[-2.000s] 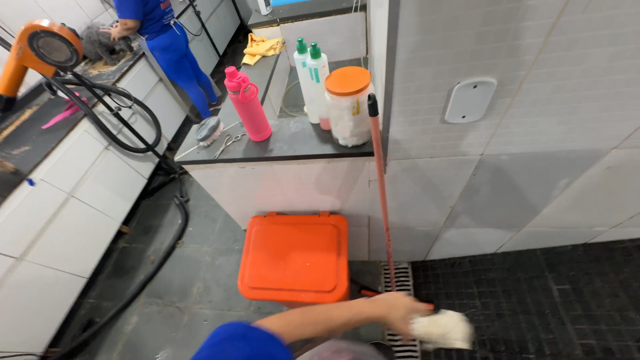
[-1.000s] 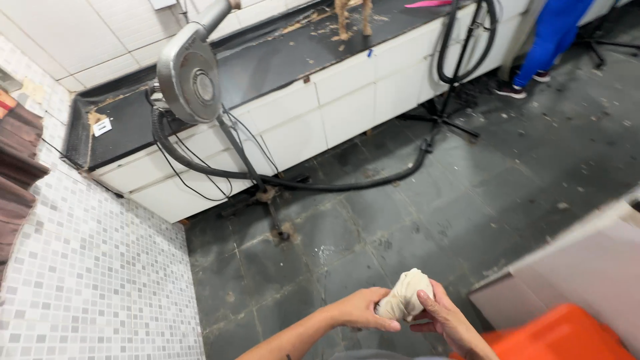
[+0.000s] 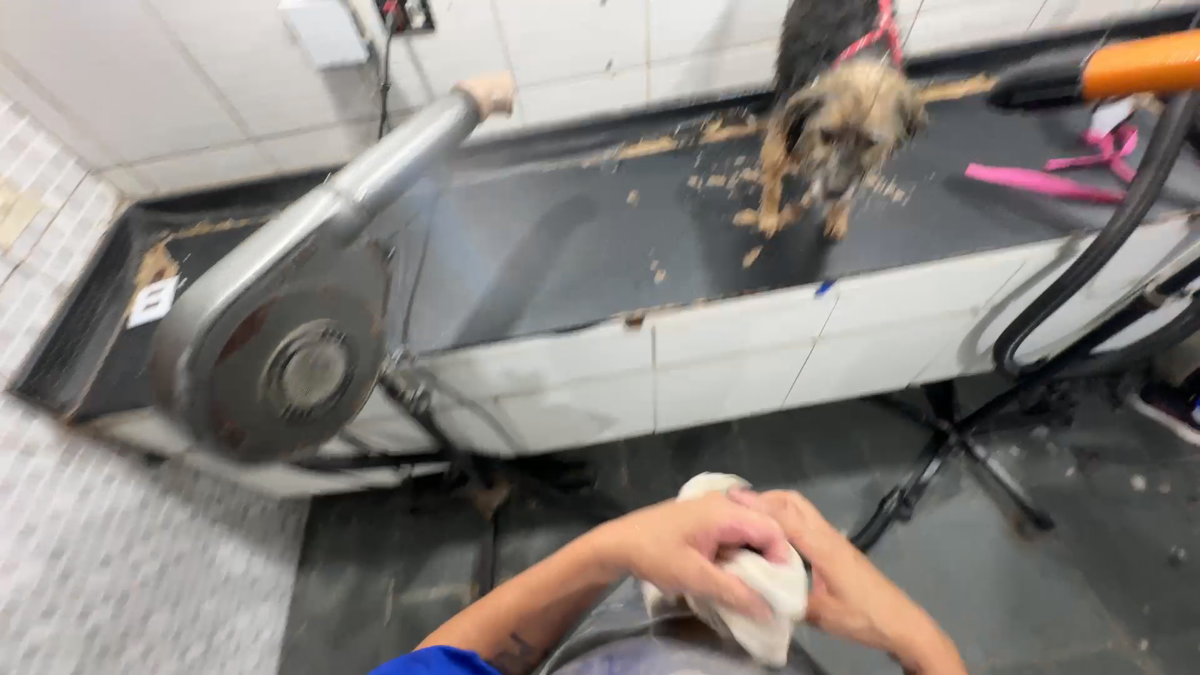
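A crumpled off-white cloth (image 3: 764,595) is bunched between my two hands, low in the head view. My left hand (image 3: 698,553) grips it from the left, and my right hand (image 3: 834,572) presses on it from the right. Under the hands a dark, rounded surface shows at the bottom edge, too blurred to name. Beyond them a wet-looking dog (image 3: 848,122) with a tan and grey head stands on the black-topped bench (image 3: 581,244), a red leash at its neck.
A grey metal stand dryer (image 3: 281,347) rises at the left in front of the bench. An orange dryer nozzle (image 3: 1139,66) with a black hose is at the right. A pink strap (image 3: 1045,183) lies on the bench. Black stand legs (image 3: 947,441) spread over the dark tiled floor; a shoe shows at the right edge.
The view has swung left from the orange bin and bottles to the bench. The cloth was in one hand two seconds ago; both hands hold it now. The dog's head has come into view.
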